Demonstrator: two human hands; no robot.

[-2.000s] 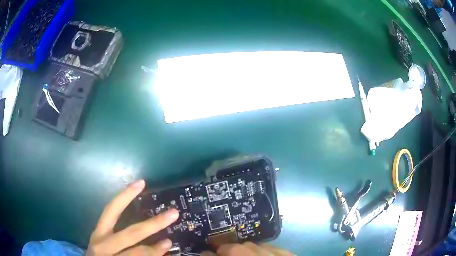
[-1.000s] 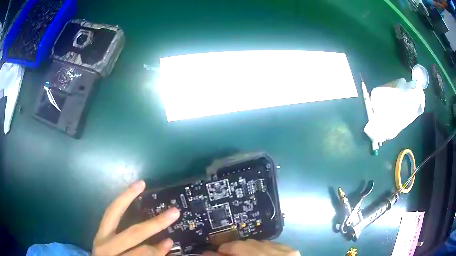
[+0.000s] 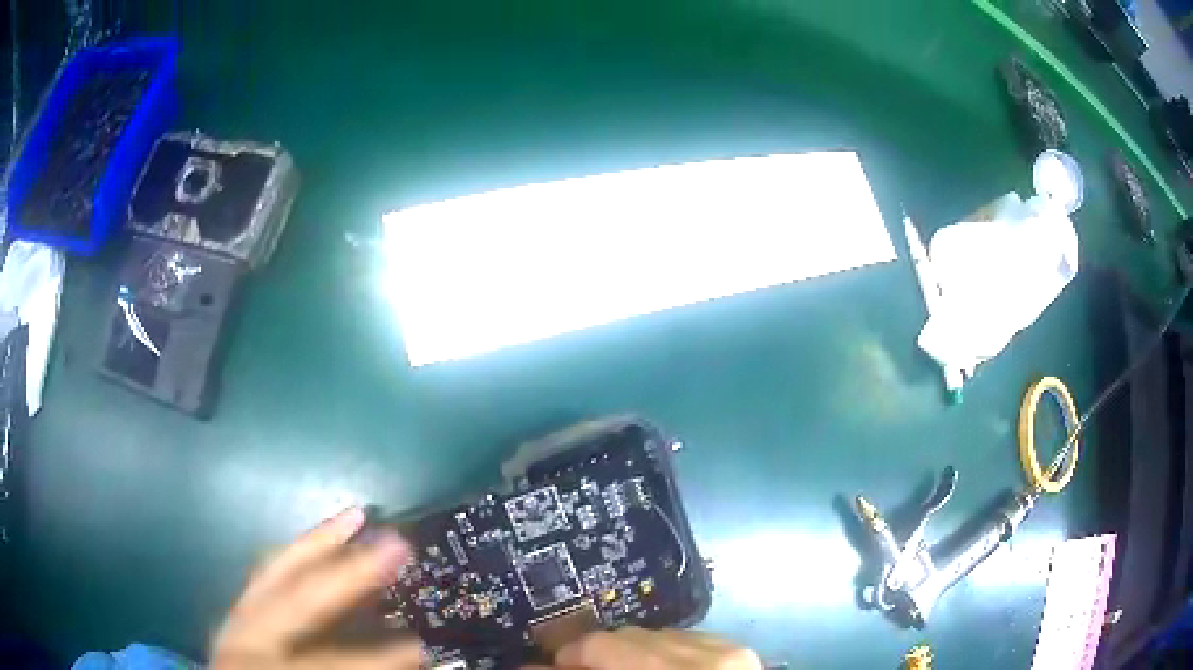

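Note:
The black circuit board [image 3: 484, 563] lies in its thick black housing [image 3: 683, 504] at the bottom centre, tilted up to the right. My left hand [image 3: 308, 596] is blurred and holds the left end of the device, its fingers over the board. My right hand [image 3: 667, 651] is at the lower edge of the board, its fingers against the brownish-gold flex cable [image 3: 563, 628]. The bottom of the picture cuts it off, so its grip is hidden.
A blue parts bin [image 3: 89, 144] and grey-black covers [image 3: 209, 196] are at the left. A glaring white strip [image 3: 635, 249] lies ahead. At the right are a white bottle [image 3: 1001, 282], a tape roll [image 3: 1049, 435], an air blow gun [image 3: 935, 563] and a pink-white label sheet [image 3: 1075, 605].
The view has turned slightly, shifting the bench items. The left hand's fingers have moved and blurred over the board's left part. The right hand stays by the flex cable.

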